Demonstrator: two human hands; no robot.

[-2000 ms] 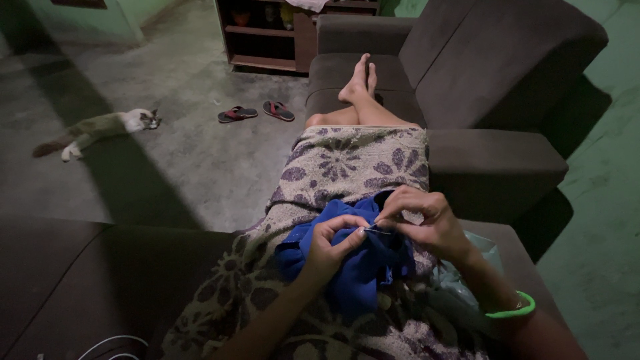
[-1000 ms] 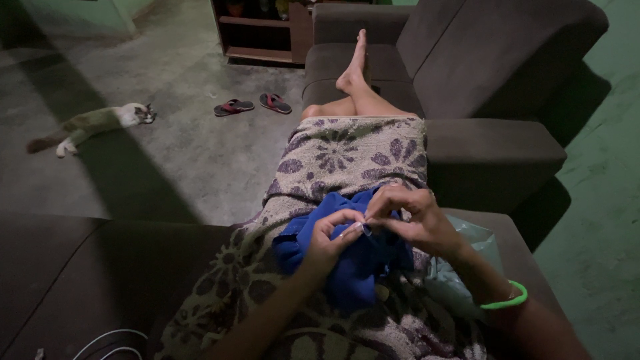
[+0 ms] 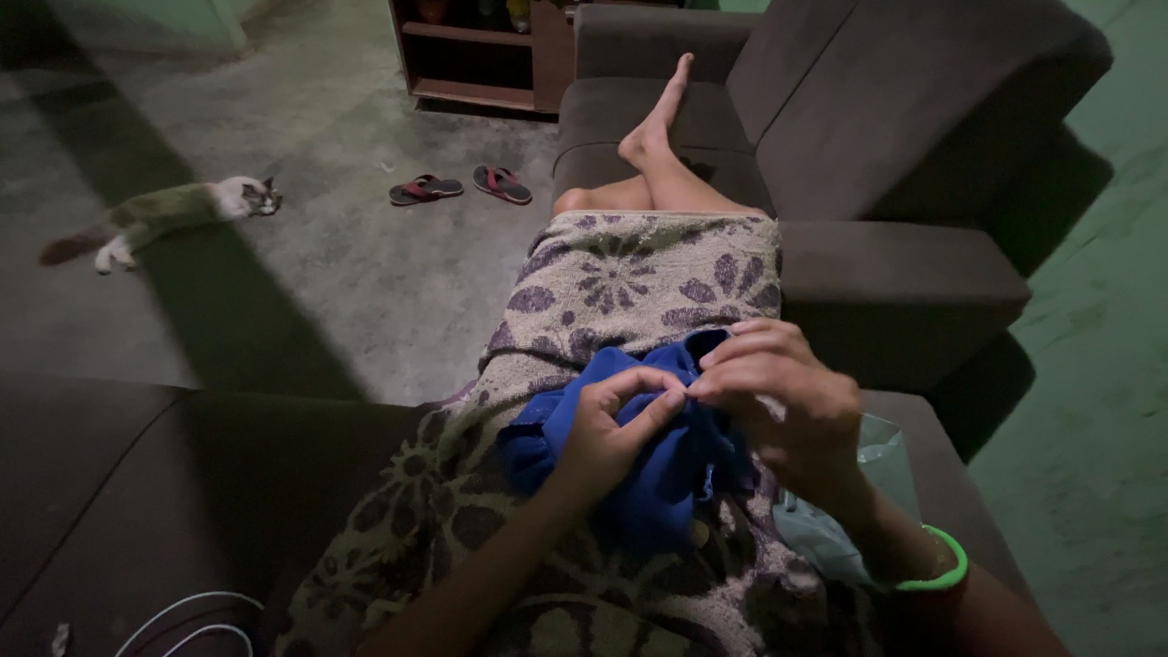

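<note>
A blue cloth [image 3: 652, 474] lies bunched on the flower-patterned blanket [image 3: 630, 274] over my lap. My left hand [image 3: 625, 420] pinches at the cloth's upper part between thumb and index finger. Touching those fingertips from the right, my right hand [image 3: 785, 392] has its thumb and index finger closed together, its other fingers bent above. Whatever tiny item sits between the fingertips is too small to tell. A bright green band [image 3: 949, 561] circles my right wrist.
A translucent plastic bag [image 3: 826, 529] lies beneath my right forearm. Grey sofas [image 3: 903, 265] stand ahead and around me. On the concrete floor are flip-flops [image 3: 427, 189] and a lying cat [image 3: 182, 210]. A wooden shelf unit [image 3: 474, 91] stands beyond, and a white cable [image 3: 196, 598] lies lower left.
The feet were together two seconds ago; now one foot points up with the legs crossed. Both hands have stayed close together at the blue cloth.
</note>
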